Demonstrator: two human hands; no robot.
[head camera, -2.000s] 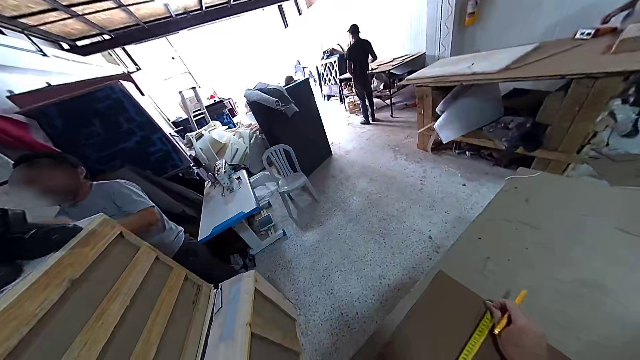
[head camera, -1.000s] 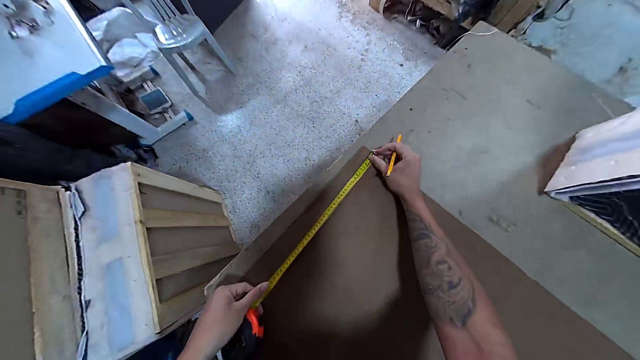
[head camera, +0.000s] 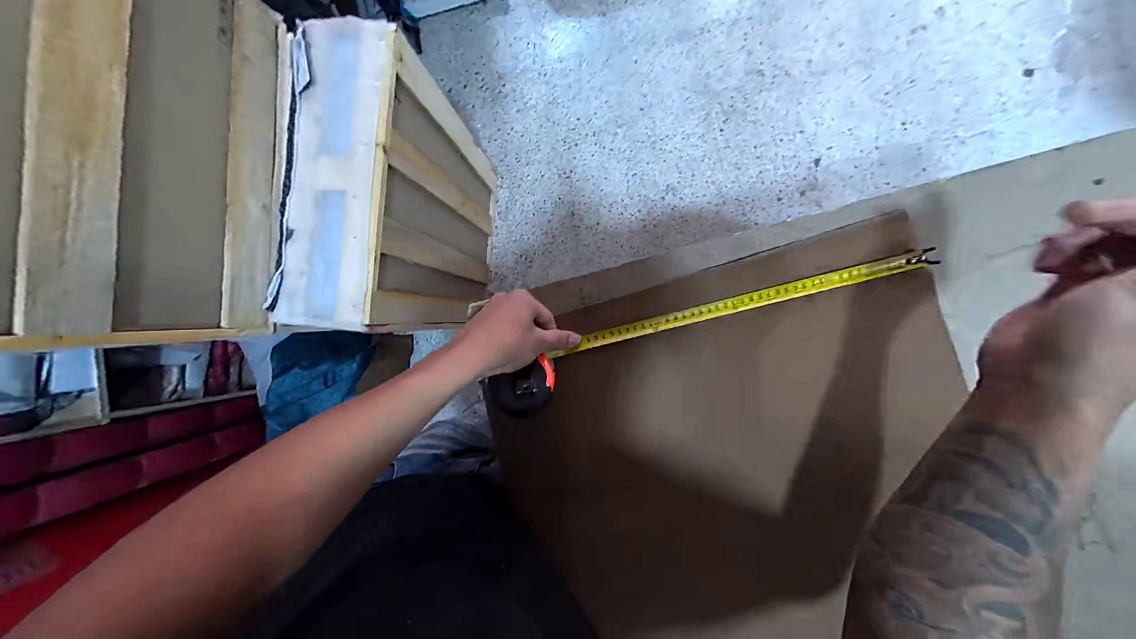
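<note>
A brown cardboard sheet (head camera: 710, 444) lies on the work surface in front of me. Across its upper part runs the yellow blade of a tape measure (head camera: 745, 303), its metal hook at the sheet's right edge. My left hand (head camera: 519, 330) pinches the blade near the black and orange tape case (head camera: 522, 389), at the sheet's left side. To the right of the sheet, off the tape, is my right hand (head camera: 1078, 284), blurred, with its fingers curled; whether it holds anything cannot be told.
A slatted wooden frame (head camera: 435, 191) with white padding stands at the left, beside a larger wooden frame (head camera: 71, 177). The grey work surface (head camera: 1047, 195) extends right, with speckled floor beyond. Dark red upholstery (head camera: 133, 453) is at lower left.
My right hand has left the tape's hook end and moved right; the pencil seen in it earlier is no longer visible. My left hand stays by the tape case. The view has turned strongly.
</note>
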